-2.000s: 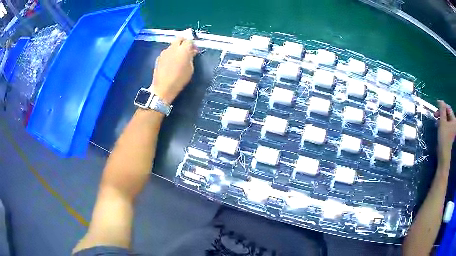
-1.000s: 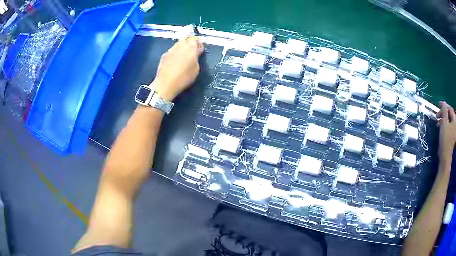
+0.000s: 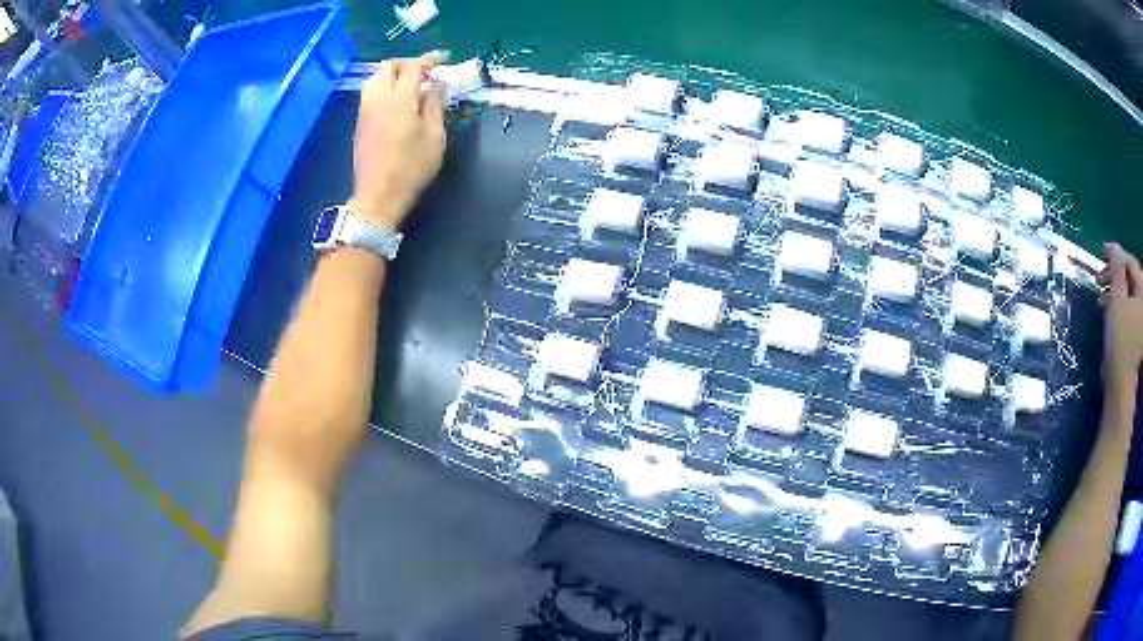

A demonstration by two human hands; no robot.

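Observation:
A clear blister tray point(image 3: 953, 461) lies on the dark worktop, with rows of white wired blocks point(image 3: 693, 307) in its pockets. The front row of pockets is hard to read because of glare. My left hand point(image 3: 404, 135), with a watch on the wrist, is at the pale rail left of the tray. Its fingertips close on the left end of a white wired block point(image 3: 464, 79) beside a small dark piece on the rail. My right hand point(image 3: 1123, 294) is at the tray's far right corner, partly cut off by the picture edge; its grip cannot be made out.
A blue bin point(image 3: 188, 238) stands left of the worktop; another blue edge point(image 3: 1122, 589) shows at the lower right. The green belt point(image 3: 552, 31) lies beyond the rail point(image 3: 552, 95), with a loose white block point(image 3: 416, 15) on it. Glittering clear plastic point(image 3: 100, 125) is at far left.
My left hand has moved left along the rail, uncovering the white block at its fingertips. The loose block on the belt has moved right from behind the blue bin's corner. My right hand has barely moved.

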